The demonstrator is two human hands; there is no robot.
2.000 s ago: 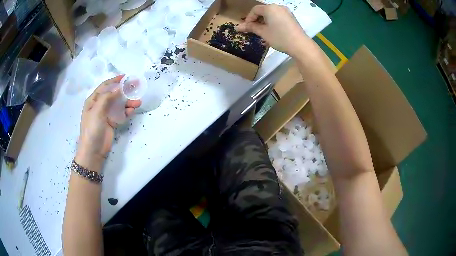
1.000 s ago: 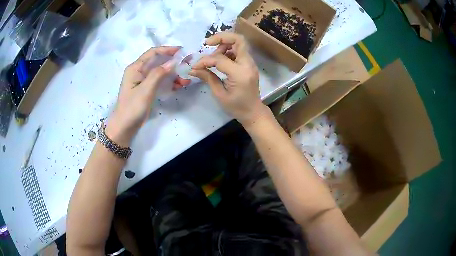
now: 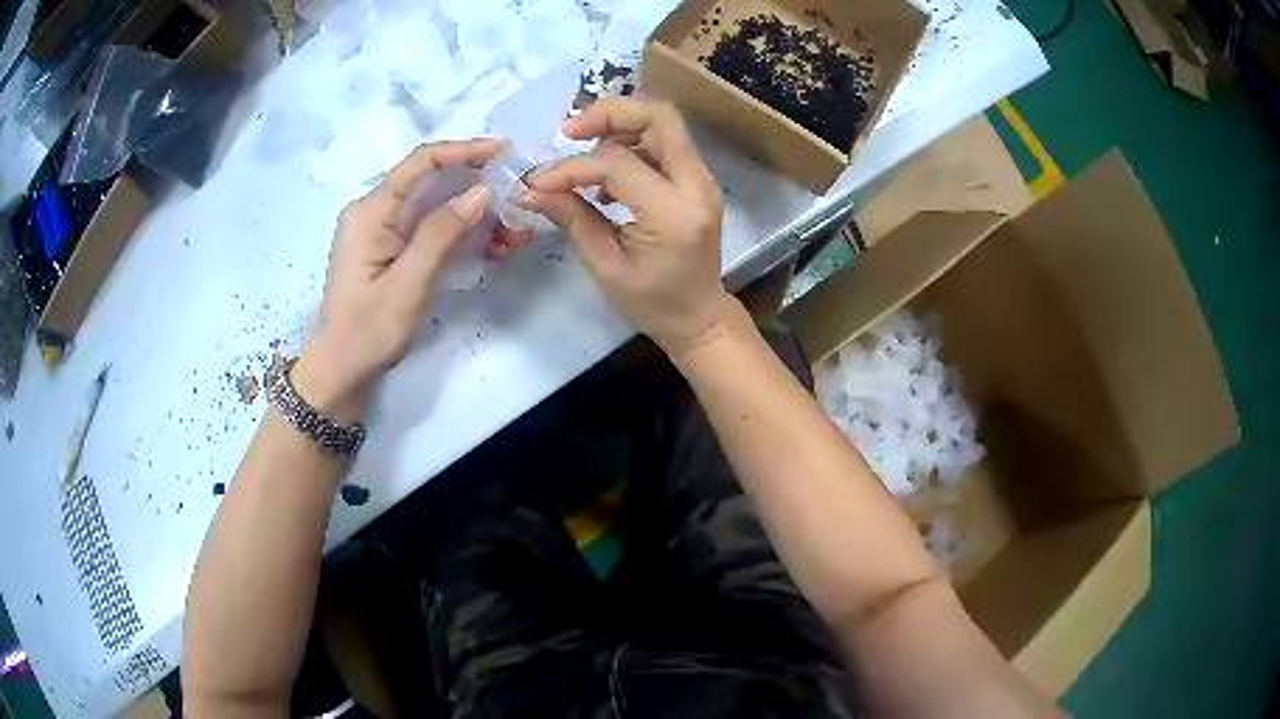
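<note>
My left hand (image 3: pixel 407 260) holds a translucent plastic piece (image 3: pixel 508 180) between thumb and fingers above the white table. My right hand (image 3: pixel 639 211) is at the same piece, its thumb and index fingertips pinched at the piece's near right side. A dark edge shows at those fingertips; whether it is a small insert cannot be told. The parts tray (image 3: pixel 744 124), a small open cardboard box with a dark heap, stands beyond my right hand. The heap of translucent pieces (image 3: pixel 379 70) lies at the table's far side.
The large open carton (image 3: pixel 1074 365), part-filled with white pieces (image 3: pixel 905 407), stands right of my lap, below the table (image 3: pixel 463 372). A second cardboard tray (image 3: pixel 98 253) with a grey zip bag (image 3: pixel 169 120) is at far left. A pen-like item (image 3: pixel 84 429) and dotted strip (image 3: pixel 101 562) lie left.
My right hand has come from the parts tray to the plastic piece in my left hand. Since one second ago, both hands have barely moved. The view has shifted since the earliest frame.
</note>
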